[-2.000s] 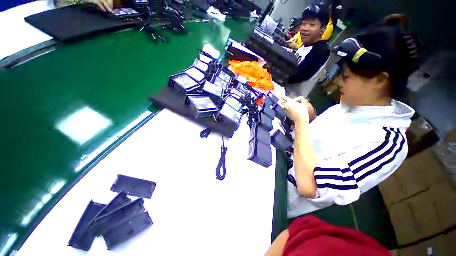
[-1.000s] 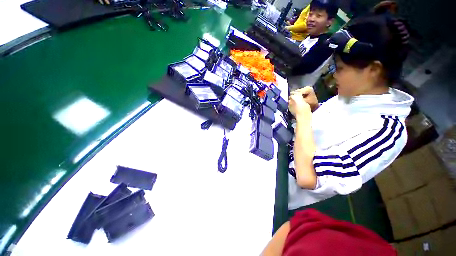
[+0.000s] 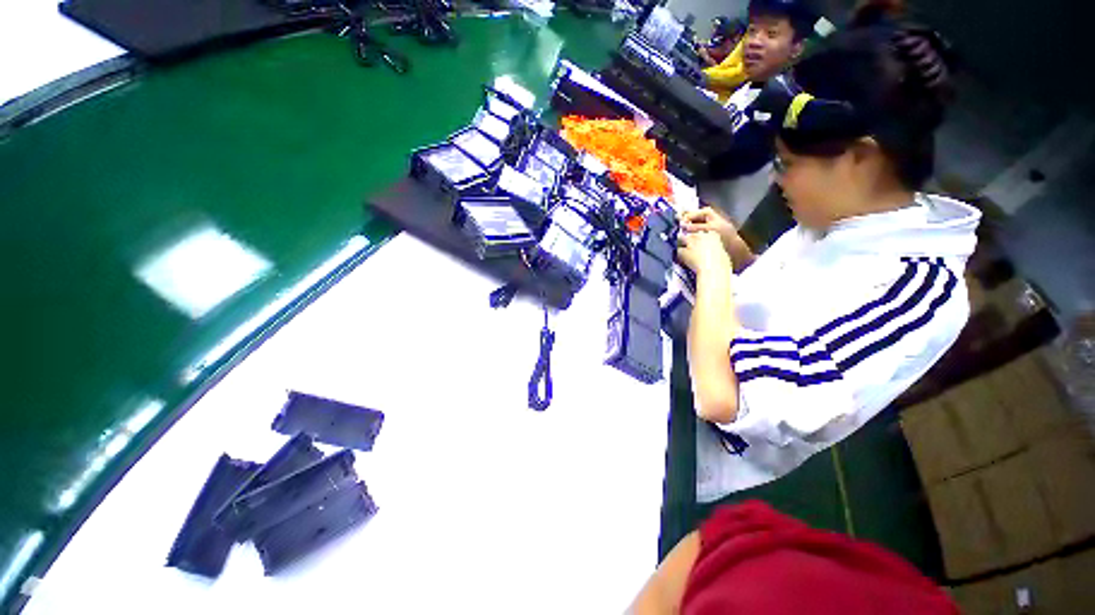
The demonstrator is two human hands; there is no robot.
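Neither of my hands is in view; only my upper arm in a red sleeve (image 3: pixel 799 559) shows at the bottom edge. Several loose dark grey housing covers (image 3: pixel 315 517) lie overlapping on the white bench (image 3: pixel 480 505) at the lower left, with one cover (image 3: pixel 328 421) a little apart above them. Farther off, charger units (image 3: pixel 495 222) with light printed faces are heaped on a black mat (image 3: pixel 414 221). A tied black cord (image 3: pixel 542 366) lies in front of the mat. Dark units (image 3: pixel 635 328) stand in a row near the bench's right edge.
A coworker in a white striped top (image 3: pixel 829 318) sits at the right, hands together by the units. A second person (image 3: pixel 769 54) sits behind. An orange heap (image 3: pixel 618 151) lies beyond the units. The green conveyor (image 3: pixel 192 168) runs along the left. Cartons (image 3: pixel 991 463) lie at the right.
The coworker's head is lower and more to the left, and their hands have come down beside the dark units. The loose covers lie in the same arrangement.
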